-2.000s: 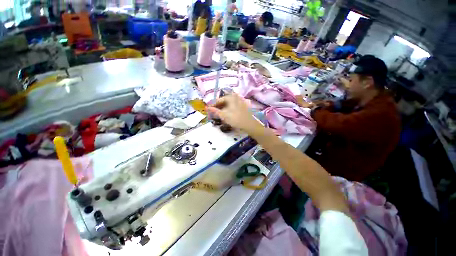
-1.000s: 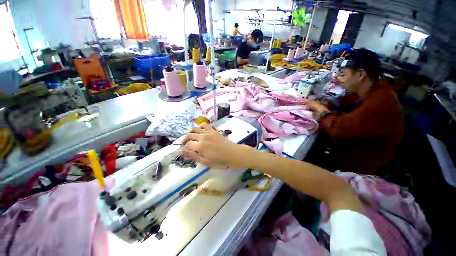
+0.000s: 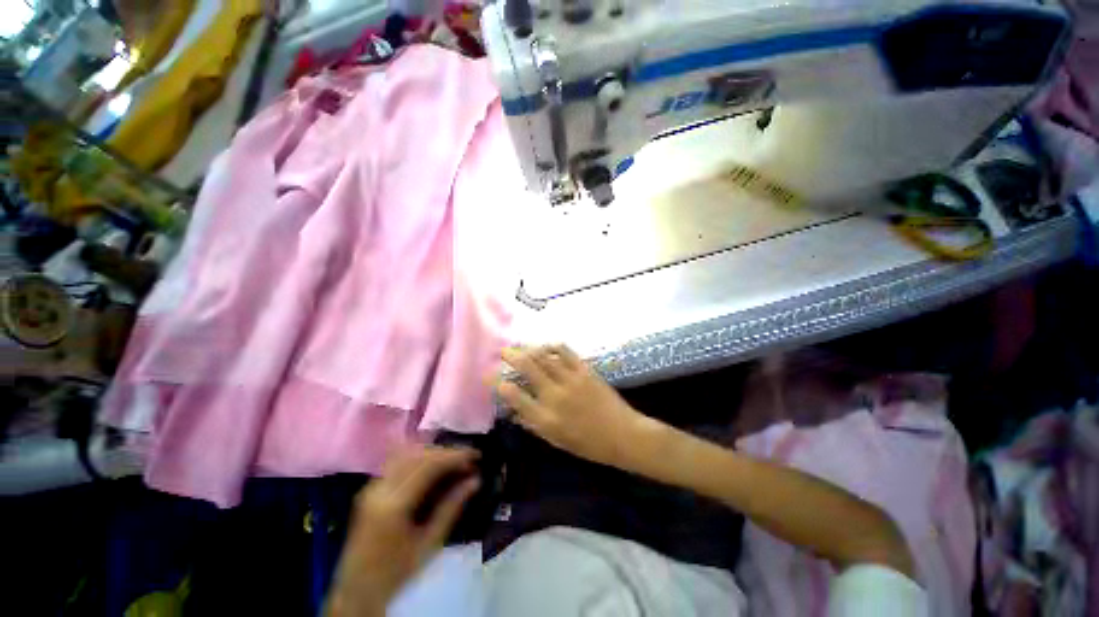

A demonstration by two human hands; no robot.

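Observation:
A pink garment piece [image 3: 350,265] lies on the table left of the needle and hangs over the front edge. The white sewing machine [image 3: 747,72] stands behind, its needle area brightly lit. My right hand [image 3: 560,398] is at the table's front edge by the garment's right side, fingers bent; whether it pinches cloth cannot be told. My left hand [image 3: 410,512] is below the garment's front edge, blurred, fingers curled with a gap to the thumb; nothing is seen in it.
Green and yellow-handled snips [image 3: 940,217] lie at the table's right end. A yellow paper label [image 3: 763,184] is on the machine bed. Pink and white garments [image 3: 868,482] are heaped at lower right. Yellow cloth [image 3: 181,97] and another machine are at the left.
The view has swung down and left. My right hand has left the top of the machine and is now at the table's front edge. My left hand has come into view.

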